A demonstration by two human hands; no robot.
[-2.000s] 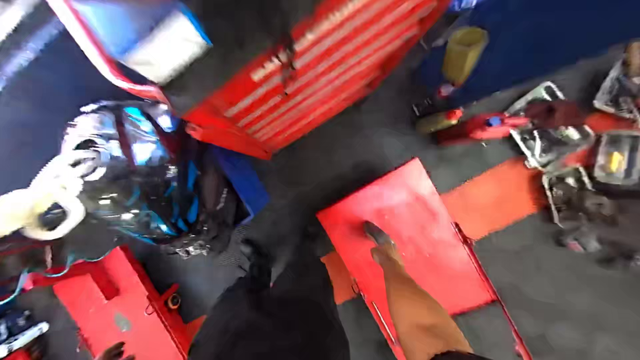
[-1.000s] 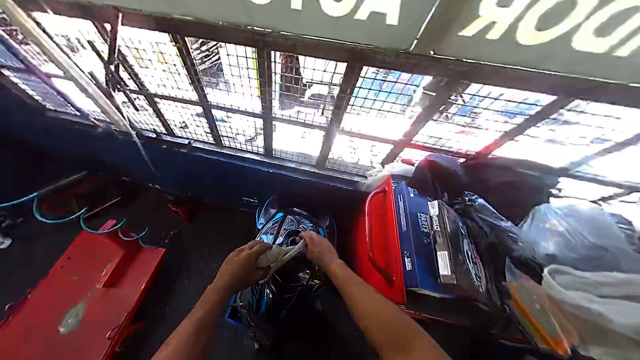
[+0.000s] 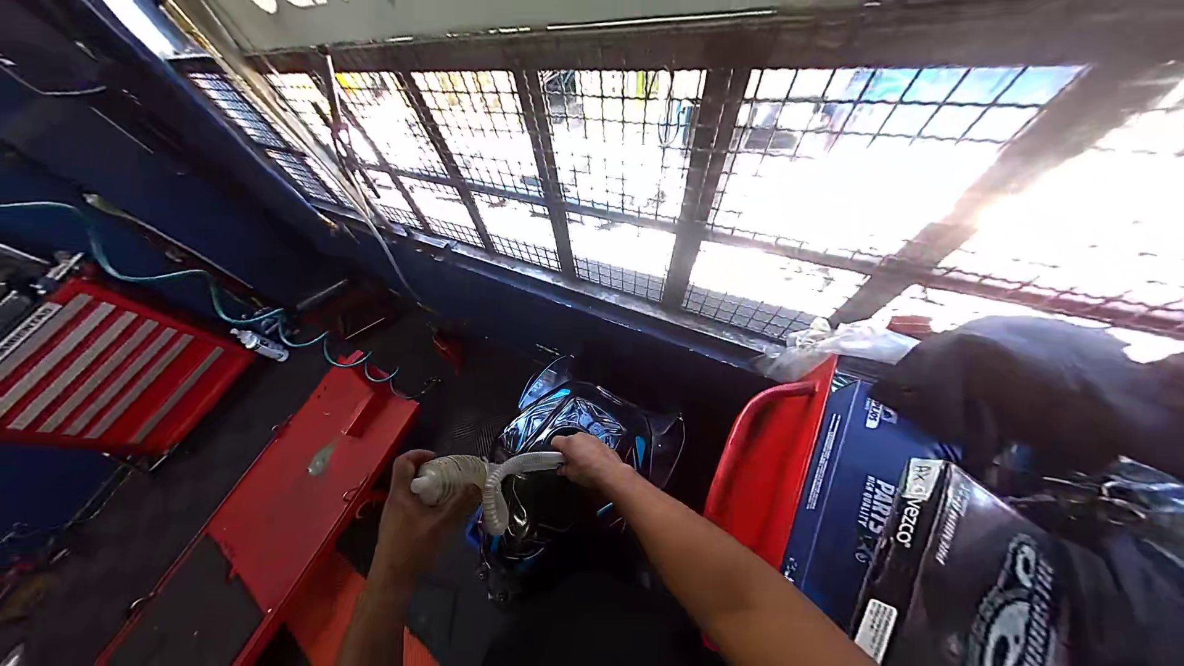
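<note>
A whitish plastic bottle [image 3: 455, 476] lies tilted in my left hand [image 3: 421, 504], whose fingers wrap around it from below. From the bottle's right end a pale corrugated hose [image 3: 497, 504] bends round toward my right hand [image 3: 589, 460], which grips its far end. Beneath both hands is a glossy black and blue motorcycle body part or fairing [image 3: 592, 416], with a clear windscreen-like piece at its top. My right hand is just above its dark middle; the exact contact there is hidden by the fingers.
On the left stand a red metal bench or ramp [image 3: 310, 462], a red tool chest [image 3: 111, 370] and a coiled teal air hose [image 3: 153, 277]. A red tool cart [image 3: 772, 462] holding boxes [image 3: 837, 490] is close on the right. Ahead runs a dark blue wall [image 3: 499, 314] under a mesh window.
The view has swung a lot. Two seconds ago one hand was over a red surface; one second ago both hands were together at the hose. Now they are farther apart, with the bottle visible in my left hand.
</note>
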